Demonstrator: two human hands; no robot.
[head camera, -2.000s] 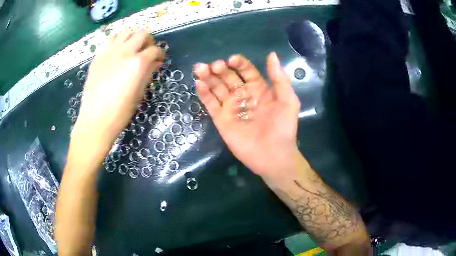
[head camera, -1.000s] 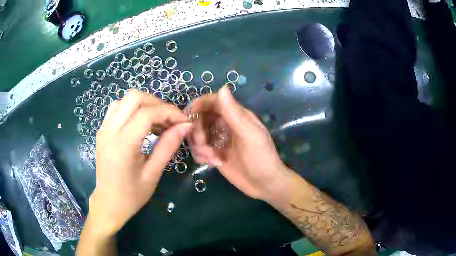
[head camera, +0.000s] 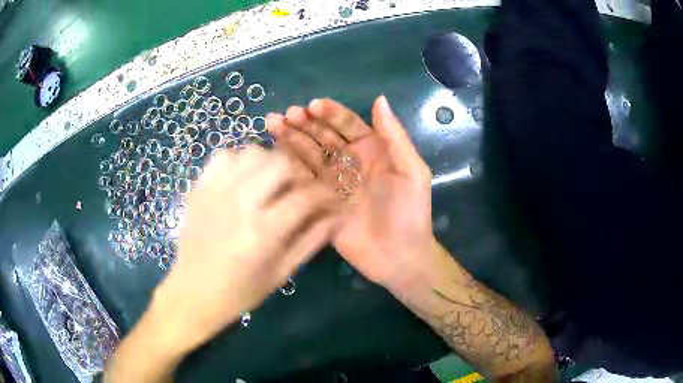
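Many thin silvery metal rings (head camera: 196, 133) lie in a flat heap on the dark green work surface. My right hand (head camera: 367, 179) is palm up with its fingers spread, and several rings (head camera: 348, 177) lie in the palm. My left hand (head camera: 258, 217) is blurred, palm down, with its fingertips at the edge of the right palm. Whether it pinches a ring is hidden. It covers part of the heap. A single ring (head camera: 288, 286) lies apart, below the left hand.
A clear plastic bag of parts (head camera: 67, 303) lies at the left. A speckled white rail (head camera: 172, 51) curves behind the rings. Beyond it a round electronic unit (head camera: 48, 87) lies on the green belt. A person's dark sleeve (head camera: 550, 135) reaches in at the right.
The right hand has opened from a cupped pose to a flat palm. The left hand has turned palm down and moved slightly right. The electronic unit has shifted left and down in view.
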